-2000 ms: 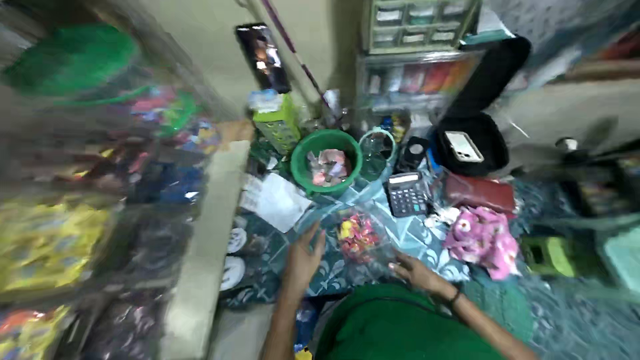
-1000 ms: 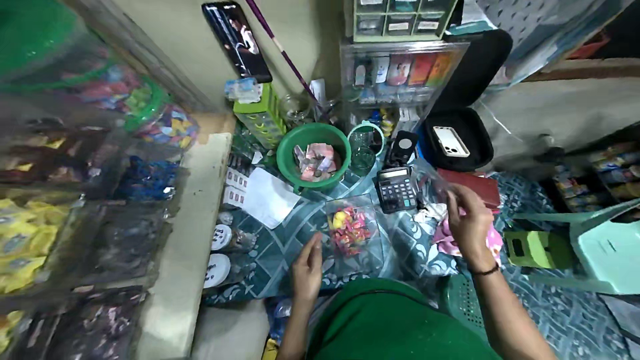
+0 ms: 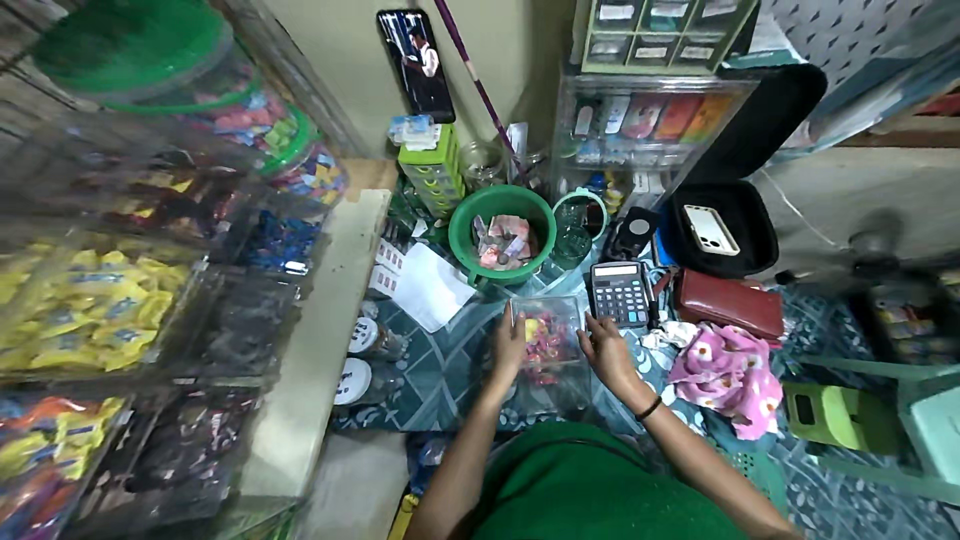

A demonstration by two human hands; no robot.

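Note:
A clear plastic container with red, pink and yellow wrapped sweets lies on the patterned tablecloth in front of me. Over its far part is a clear flat lid, held by its two sides. My left hand grips the left edge, and my right hand, with a dark band on the wrist, has its fingers at the right edge. Just beyond the right hand lies a calculator. A green plastic basin with banknotes stands behind the container.
White paper and lidded jars are to the left, beside a ledge and trays of packets. A phone leans on the wall. On the right are a red-brown wallet, a pink cloth and an open black case.
My right hand has come back left from near the wallet, where it held something clear. The clear lid now lies over the container, between both hands.

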